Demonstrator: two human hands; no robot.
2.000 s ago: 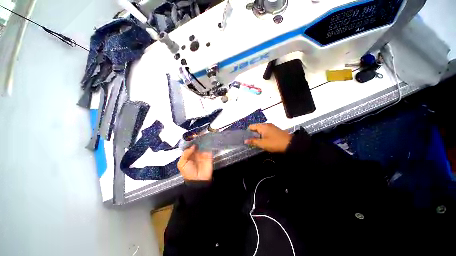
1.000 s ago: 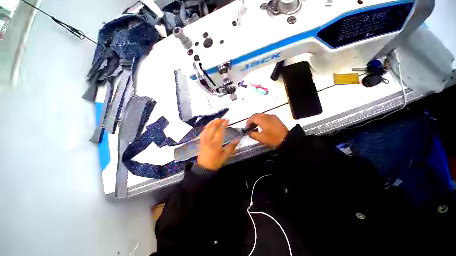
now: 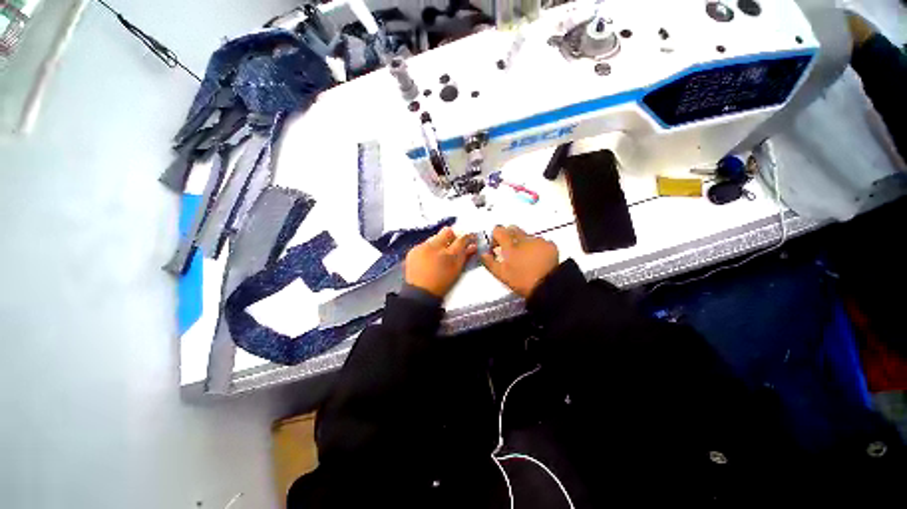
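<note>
A fabric strip with a grey back (image 3: 360, 298) and speckled navy face lies on the white table and runs under my left hand. My left hand (image 3: 439, 262) and my right hand (image 3: 521, 260) are close together just in front of the needle area (image 3: 477, 189). Both hold the end of the strip between their fingertips; the held end is small and mostly hidden by the fingers. The white sewing machine (image 3: 537, 109) stands beyond my hands. Other navy strips (image 3: 269, 318) lie curled on the table to the left.
A heap of navy and grey pieces (image 3: 264, 75) lies at the far left. A red-and-blue tool (image 3: 517, 189) lies right of the needle. A black phone (image 3: 600, 201), a yellow block (image 3: 679, 186) and a small black item (image 3: 728, 192) lie further right. A blue bin (image 3: 756, 318) stands below right.
My hands have come together and moved towards the needle area. The grey strip, earlier stretched between my hands in the air, now lies mostly on the table. The view has shifted slightly.
</note>
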